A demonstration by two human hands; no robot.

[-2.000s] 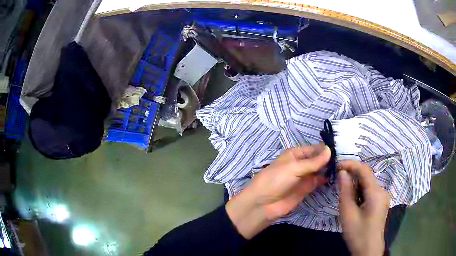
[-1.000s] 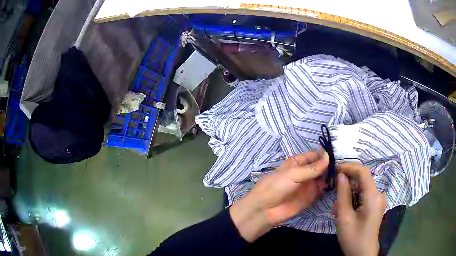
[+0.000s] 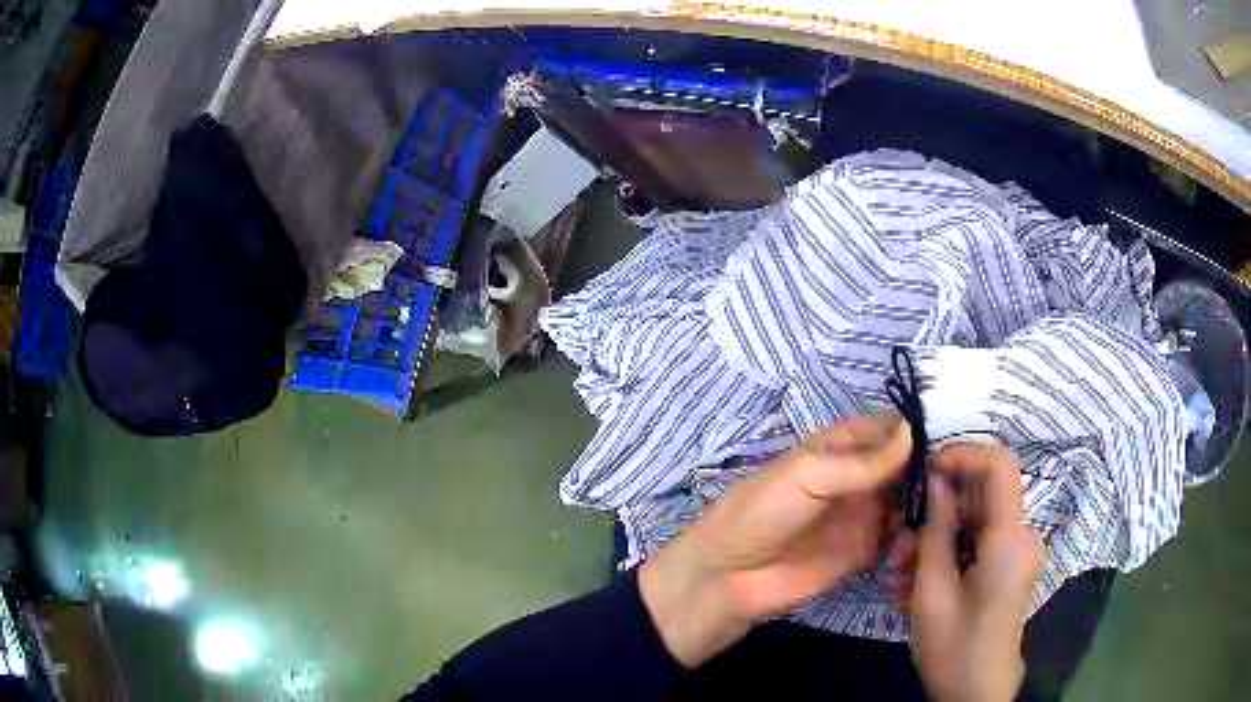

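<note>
A white shirt-type garment with blue-grey stripes (image 3: 823,288) lies bunched over my lap. My left hand (image 3: 796,528) pinches a narrow black looped strip (image 3: 906,398) between thumb and fingers; its loops stick up over the cloth and its lower end hangs down between my hands. A plain white patch (image 3: 952,384) lies just right of the strip. My right hand (image 3: 971,549) is close beside it, fingers curled and fingertips by the strip's lower part. What the right fingertips hold is hidden.
A white-topped table (image 3: 549,11) with a yellow tape-like edge curves across the top. Blue crates (image 3: 360,336) with cloth scraps stand left of the garment. A dark cap (image 3: 192,316) hangs at the left on grey-brown fabric (image 3: 323,117). A clear bin (image 3: 1214,377) is at the right. Shiny green floor (image 3: 371,535) shows below.
The black strip sits slightly lower and its loops have changed shape. My right hand has shifted slightly left, with its fingers still curled by the strip. The garment is nearly unchanged.
</note>
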